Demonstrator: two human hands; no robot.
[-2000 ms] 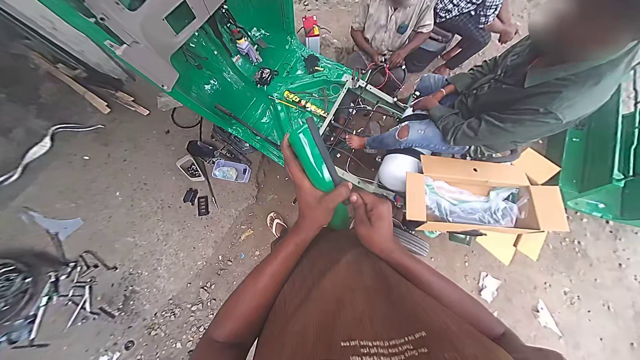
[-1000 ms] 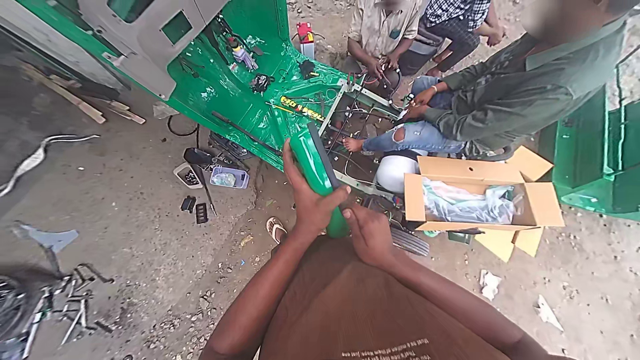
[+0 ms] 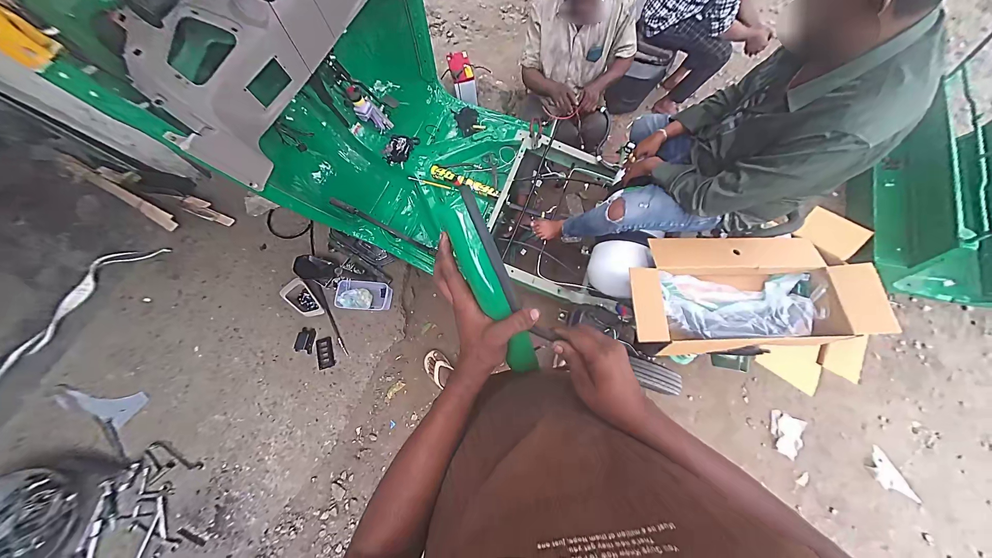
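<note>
A long, curved green painted panel (image 3: 480,271) stands upright in front of my body, with a dark rubber strip (image 3: 490,252) along its right edge. My left hand (image 3: 482,324) grips the panel's lower part, its fingers on the left side and its thumb across the strip. Close by on the right, my right hand (image 3: 595,364) pinches the lower end of the dark strip, which bends away from the panel there. The fingertips of my right hand are partly hidden. Behind the panel's top lies the green vehicle body (image 3: 349,174).
An open cardboard box (image 3: 736,252) with plastic-wrapped contents is at right, beside a white rounded tank (image 3: 620,267). A person in a dark green shirt (image 3: 806,132) and other seated people are beyond the metal frame. Small parts trays (image 3: 364,296) and metal parts (image 3: 139,496) lie left.
My right hand has moved slightly down and right from beside my left thumb, and the strip's lower end now shows bent away from the panel. My left hand keeps its grip.
</note>
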